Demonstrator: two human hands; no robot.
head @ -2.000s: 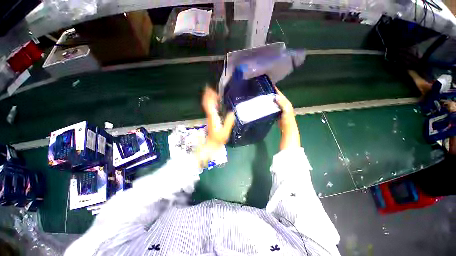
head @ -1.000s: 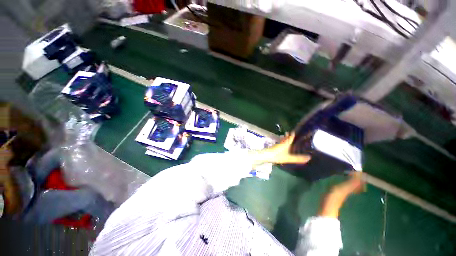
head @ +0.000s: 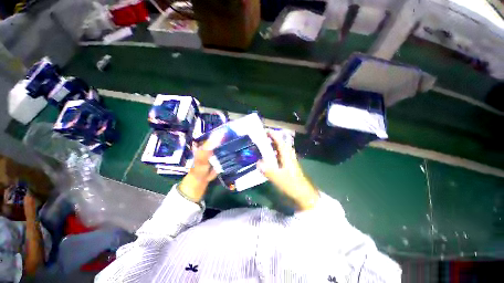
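My left hand (head: 202, 168) and my right hand (head: 284, 168) hold retail phone boxes (head: 239, 152) between them, above the bench in front of my smock. The white front with a dark phone picture faces up; how many boxes are held cannot be told. The dark blue display carton (head: 353, 124) stands open on the bench at the right, its whitish-grey lid flap (head: 381, 77) raised at the back. The sticker sheet (head: 286, 134) is mostly hidden behind my right hand and the held boxes.
Stacked retail boxes (head: 168, 146) stand just left of my hands. More boxes (head: 83, 119) lie farther left, beside clear plastic bags (head: 83, 177). Another person's arm (head: 34, 237) shows at lower left. A pale post (head: 395, 30) rises behind the carton. A brown carton (head: 227, 22) stands at the back.
My hands have left the display carton and moved left, and now hold retail boxes. The carton stands without my hands on it. The camera view has also shifted.
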